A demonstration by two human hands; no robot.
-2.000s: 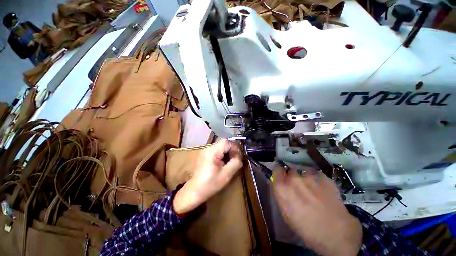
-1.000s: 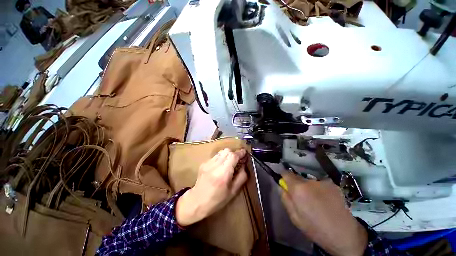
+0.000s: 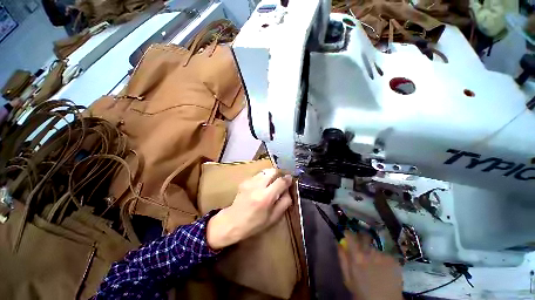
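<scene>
A tan bag panel [image 3: 249, 252] with a pale line along its right edge lies in front of the machine's needle area [image 3: 331, 167]. My left hand [image 3: 255, 205] pinches the panel's top right corner, just left of the needle area. My right hand [image 3: 372, 269] is blurred, lower right of the panel and apart from it. A dark-bladed tool with a yellow part [image 3: 342, 239] shows at its fingertips; whether the hand grips it is unclear. Teal loops lie just beyond the fingers.
The white machine head [image 3: 375, 99] fills the right. A tan bag [image 3: 170, 111] lies behind the panel. A heap of dark strap loops [image 3: 76, 146] and stacked brown pieces [image 3: 53, 252] are at left. More brown pieces [image 3: 405, 17] lie behind the machine.
My right hand has moved down and away from the panel corner with the yellow-handled tool. My left hand stays at the corner. The view has shifted, so the machine sits further right and lower.
</scene>
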